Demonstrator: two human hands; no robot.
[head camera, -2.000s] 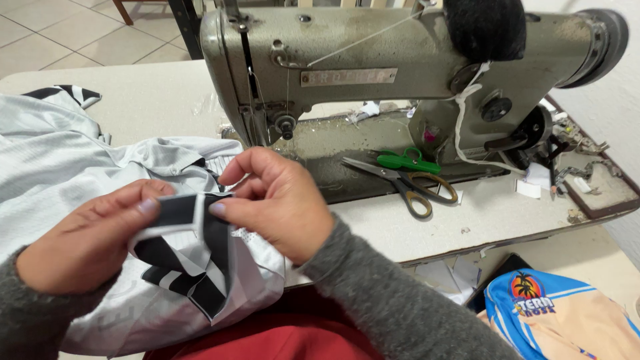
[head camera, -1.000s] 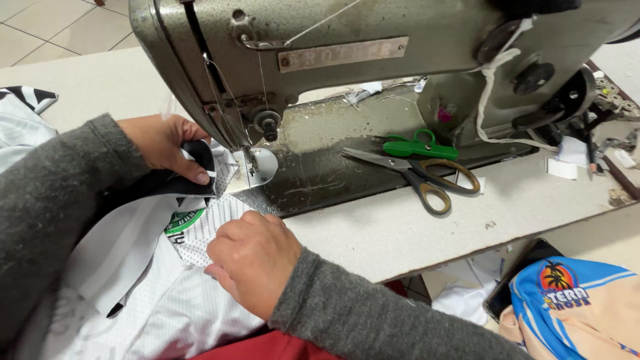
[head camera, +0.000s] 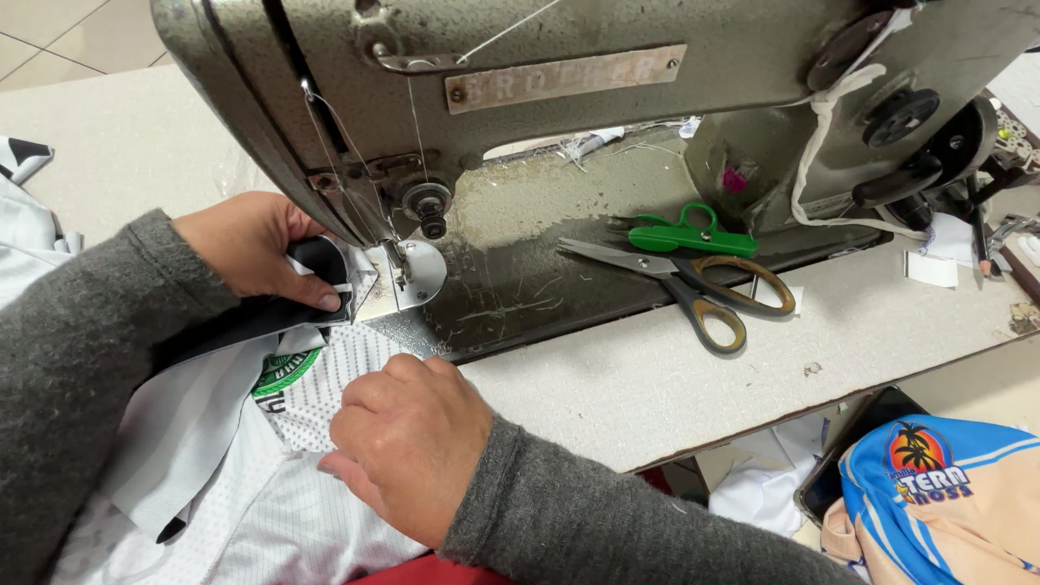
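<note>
My left hand (head camera: 264, 248) pinches a black and white knit collar band (head camera: 236, 321) between thumb and fingers, just left of the presser foot (head camera: 398, 264) of a Brother industrial sewing machine (head camera: 520, 73). The band joins a white patterned jersey (head camera: 268, 496) with a green round badge (head camera: 286, 370). The fabric edge lies beside the needle plate (head camera: 424, 272), not visibly under the foot. My right hand (head camera: 410, 443) rests on the jersey in front of the machine, fingers curled over a fold of it; its fingertips are partly hidden.
Steel scissors (head camera: 682, 280) with dark handles and green thread snips (head camera: 691, 231) lie on the machine bed. A white cord (head camera: 812, 162) hangs at the machine's right. Small parts and a pencil (head camera: 981, 244) are at the far right. A blue and peach printed garment (head camera: 918, 504) lies lower right.
Two seconds ago both hands held the band up in front of the machine; now the left is beside the presser foot and the right rests on the jersey. The view has moved closer.
</note>
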